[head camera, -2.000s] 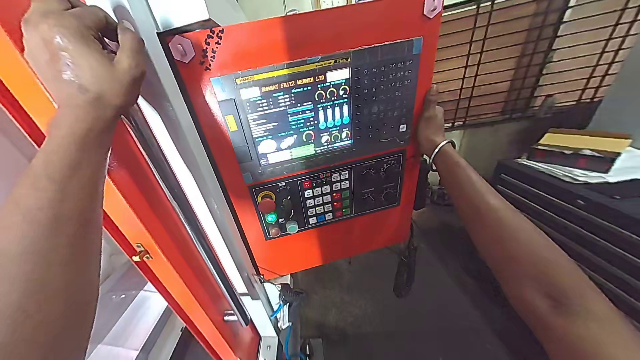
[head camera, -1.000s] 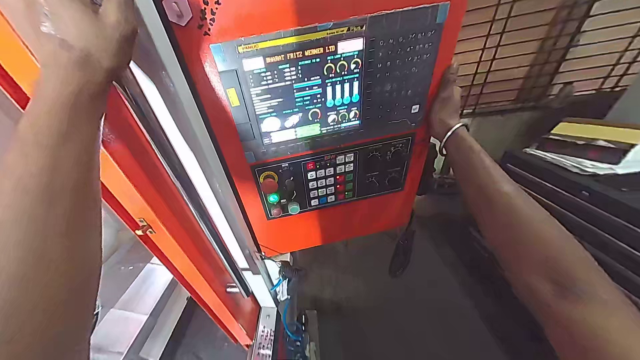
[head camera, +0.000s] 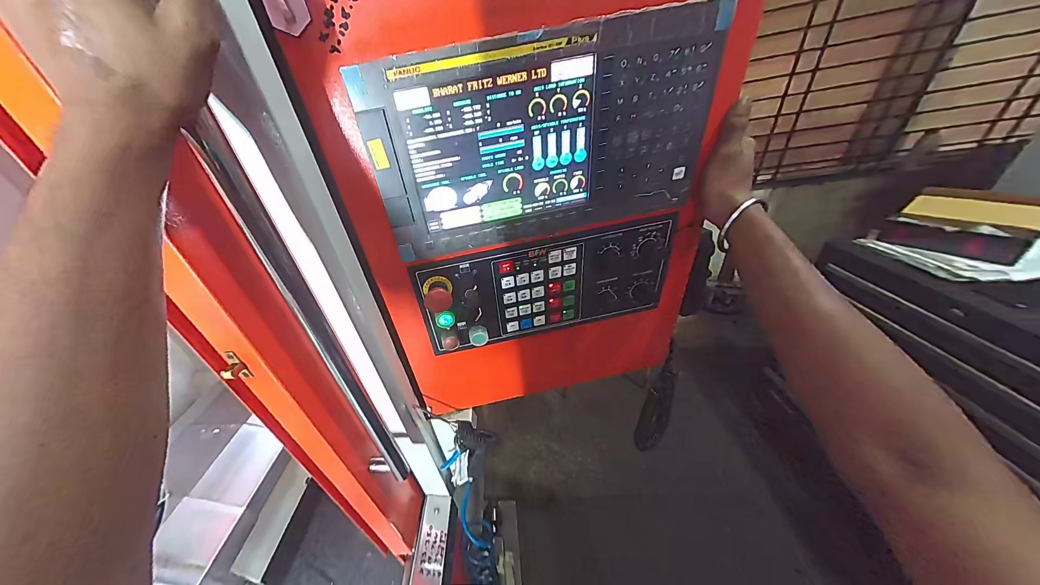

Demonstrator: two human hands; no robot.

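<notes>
The orange-red control panel of a CNC machine (head camera: pixel 479 374) stands in the middle, with a lit Fanuc screen (head camera: pixel 504 138), a darker keypad and a lower row of buttons and dials. A red emergency-stop button (head camera: pixel 438 297) sits at its lower left. My right hand (head camera: pixel 729 162), with a bangle at the wrist, rests against the panel's right edge; its fingertips are partly hidden. My left hand (head camera: pixel 134 57) is at the top left, on or against the upper part of the orange machine door (head camera: pixel 268 317); its fingers are cut off by the frame edge.
A long door handle bar (head camera: pixel 301 317) runs down beside the panel. Blue air hose and cables (head camera: pixel 471 512) hang below. At the right, papers and a yellow folder (head camera: pixel 971 210) lie on a dark cabinet (head camera: pixel 918 309). Behind is a barred window (head camera: pixel 861 81).
The panel sits a little higher and further right in view than two seconds ago. My right hand stays at its right edge, and my left hand stays at the upper left.
</notes>
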